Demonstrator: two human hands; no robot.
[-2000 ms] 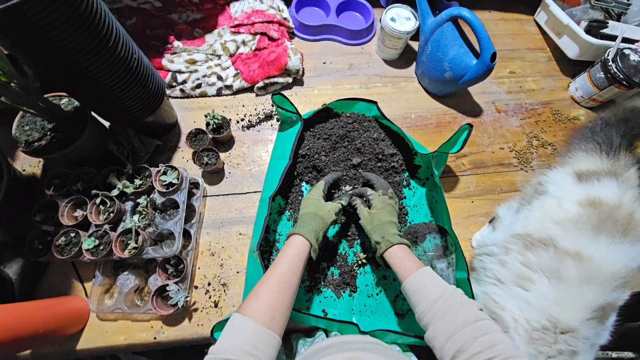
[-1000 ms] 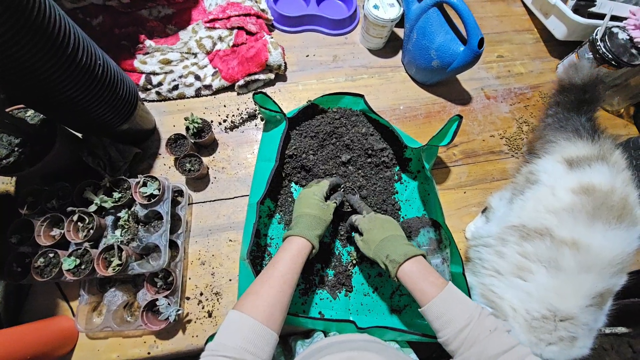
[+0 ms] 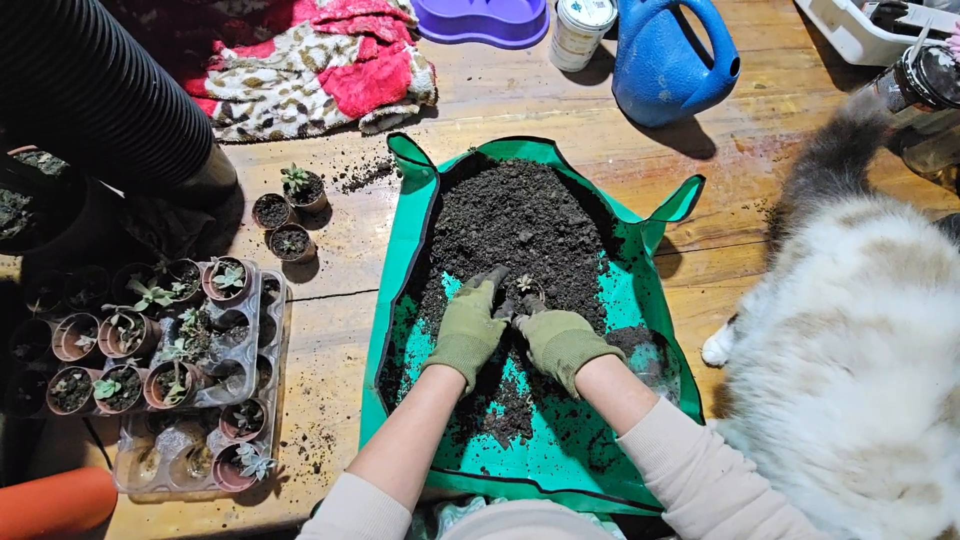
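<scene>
Dark potting soil (image 3: 517, 202) lies heaped on a green potting mat (image 3: 630, 296) with raised edges. Both hands wear olive gloves with dark, soiled fingers. Between them, at the near edge of the heap, stands a small succulent (image 3: 524, 283) in a little pot whose rim barely shows. My left hand (image 3: 472, 322) is on the pot's left side, thumb and fingers apart. My right hand (image 3: 559, 334) is at its right side, fingers curled against it; soil and gloves hide the contact. A clear plastic container (image 3: 654, 367) with some soil lies at the mat's right.
Left are plastic trays (image 3: 274, 360) of small potted succulents, three loose pots (image 3: 292, 244), stacked black pots (image 3: 112, 90) and an orange object (image 3: 56, 502). A blanket (image 3: 300, 75), purple double bowl (image 3: 484, 19), white tub (image 3: 581, 34) and blue watering can (image 3: 667, 67) stand behind. A long-haired cat (image 3: 847, 337) lies right.
My hands have drawn closer together than one second ago, and the small succulent now shows plainly between them. The cat's tail has shifted since the first frame.
</scene>
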